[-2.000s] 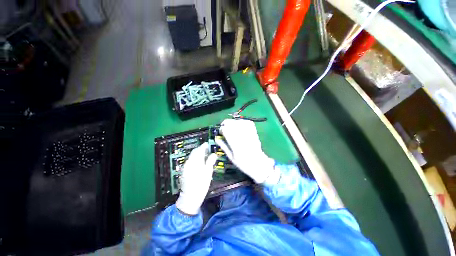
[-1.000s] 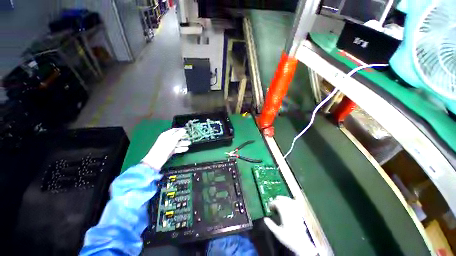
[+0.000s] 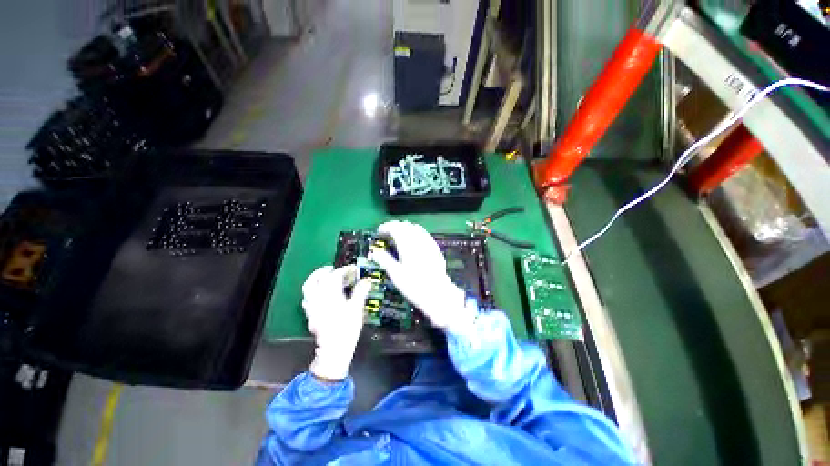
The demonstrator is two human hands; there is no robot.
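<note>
A black board carrier (image 3: 473, 264) lies on the green mat in front of me. A circuit board with raised yellow and dark parts (image 3: 387, 308) is at its left side. My left hand (image 3: 335, 314), in a white glove, has its fingertips at the board's left edge. My right hand (image 3: 419, 268), also gloved, reaches over the board's upper part and hides some of it. Both hands grip this board. Another green circuit board (image 3: 551, 298) lies at the mat's right edge. Side cutters (image 3: 501, 227) lie open beyond the carrier.
A small black bin (image 3: 434, 200) with pale strips (image 3: 426, 176) stands at the mat's far edge. A large black tray (image 3: 196, 305) is at the left. The conveyor belt (image 3: 655, 300) runs at the right, behind a red wrapped post (image 3: 601, 109) and a white cable (image 3: 637, 198).
My left hand has left the small bin and my right hand has left the board at the right. Both are now at the board in the carrier. The camera view has tilted down.
</note>
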